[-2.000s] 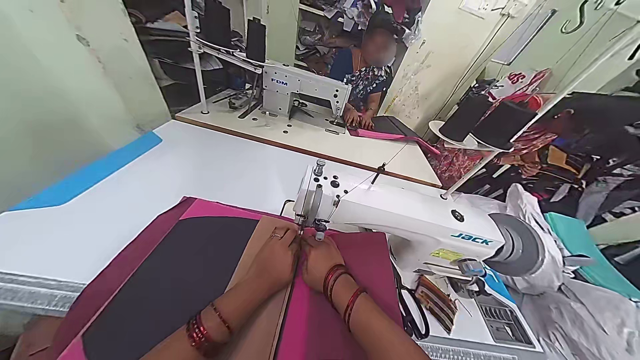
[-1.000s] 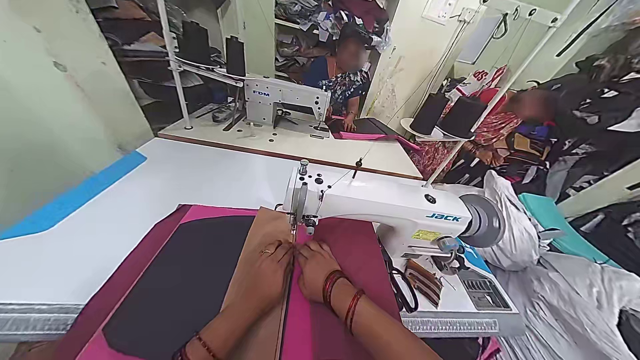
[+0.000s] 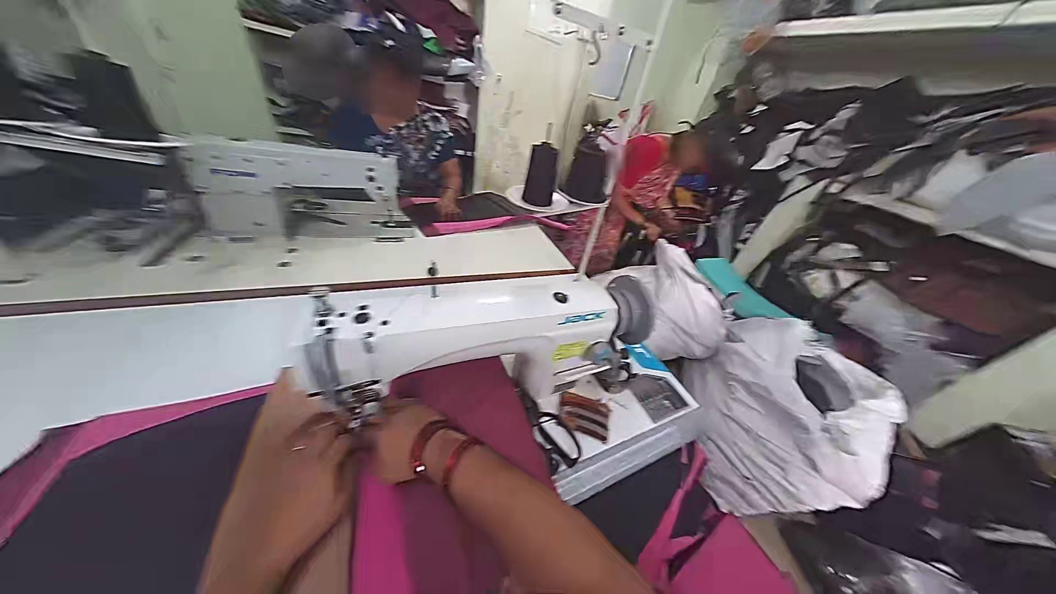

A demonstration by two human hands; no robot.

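Note:
A white Jack sewing machine (image 3: 495, 318) stands over a layered cloth with a maroon panel (image 3: 462, 412), a dark panel (image 3: 140, 478) and a tan strip (image 3: 268, 421). My left hand (image 3: 309, 462) lies on the tan strip, left of the needle area, its fingers bent against the cloth. My right hand (image 3: 400, 437), with red bangles at the wrist, presses on the pink and maroon cloth just right of the presser foot area (image 3: 359, 400). Both hands nearly touch. The needle and the fingertips are blurred and partly hidden.
Black-handled scissors (image 3: 557, 437) and a brown striped item (image 3: 584, 415) lie beside the machine. White sacks (image 3: 784, 421) stand to the right. Behind are a second sewing machine (image 3: 289, 186), black thread cones (image 3: 540, 173), two people at work, and shelves heaped with cloth.
The view has swung to the right and closer to the machine. Both hands have stayed on the cloth by the needle area.

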